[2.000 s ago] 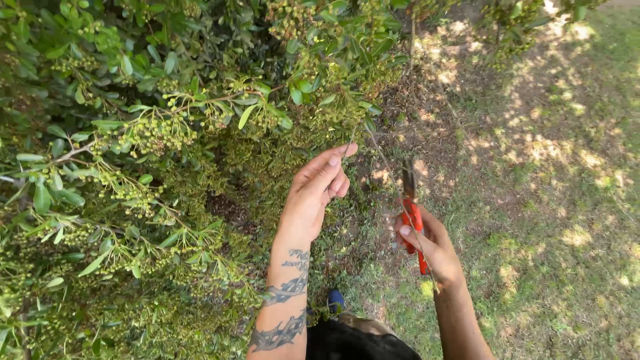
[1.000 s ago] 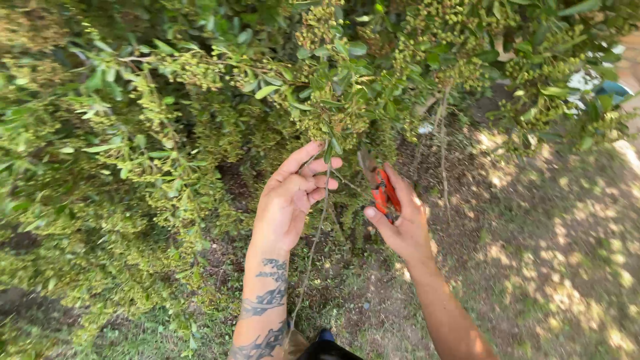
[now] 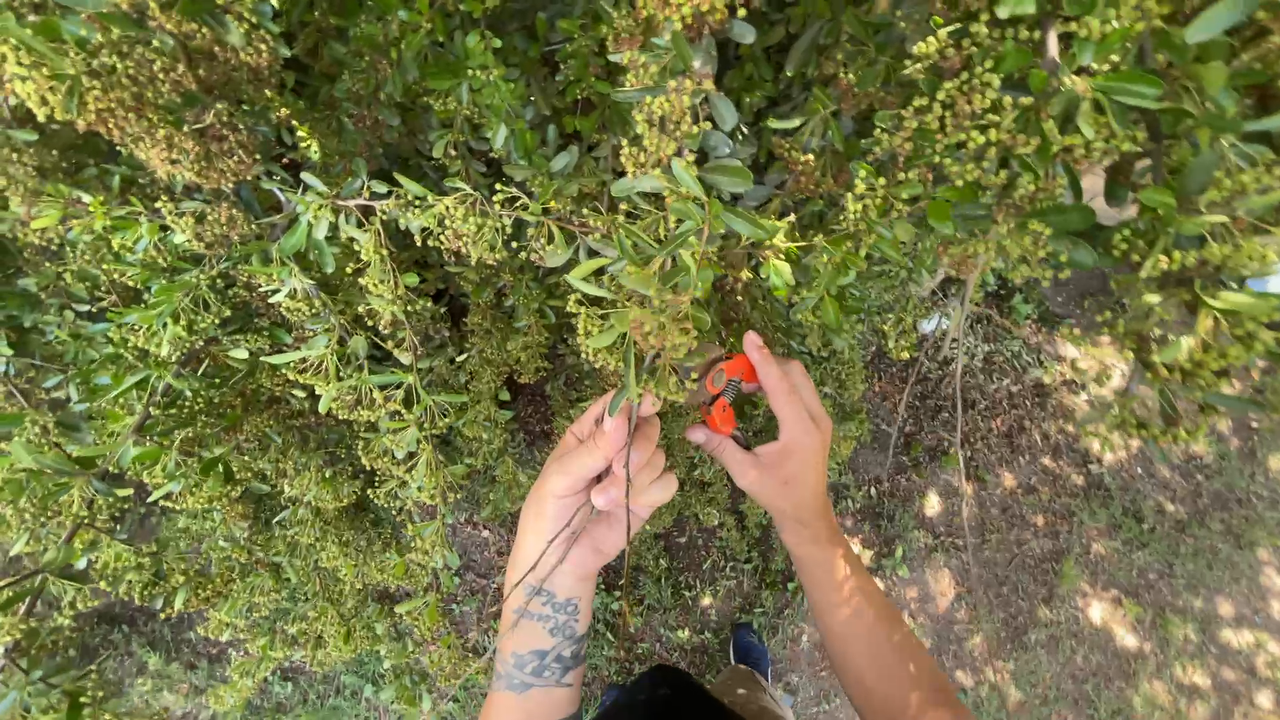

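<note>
My left hand (image 3: 600,480) has its fingers closed on a thin woody twig (image 3: 628,500), which hangs down past the wrist beside other bare stems. Just above those fingers is a leafy shoot (image 3: 650,320) with clusters of small green berries. To the right, my right hand (image 3: 785,435) holds pruning shears with orange-red handles (image 3: 728,392) and a visible spring. The handles are spread between thumb and fingers. The blades point up and left toward the shoot, partly hidden and blurred; whether they touch a stem I cannot tell.
A dense berry-laden shrub (image 3: 300,350) spreads across the left and top. Bare thin stems (image 3: 962,400) hang at the right over dry leaf litter and patchy grass (image 3: 1050,600). A dark blue shoe (image 3: 750,650) shows at the bottom.
The shears have moved from low on the right, beside a long thin stem, up to the berry shoot, and their handles have spread. The view has swung toward the shrub.
</note>
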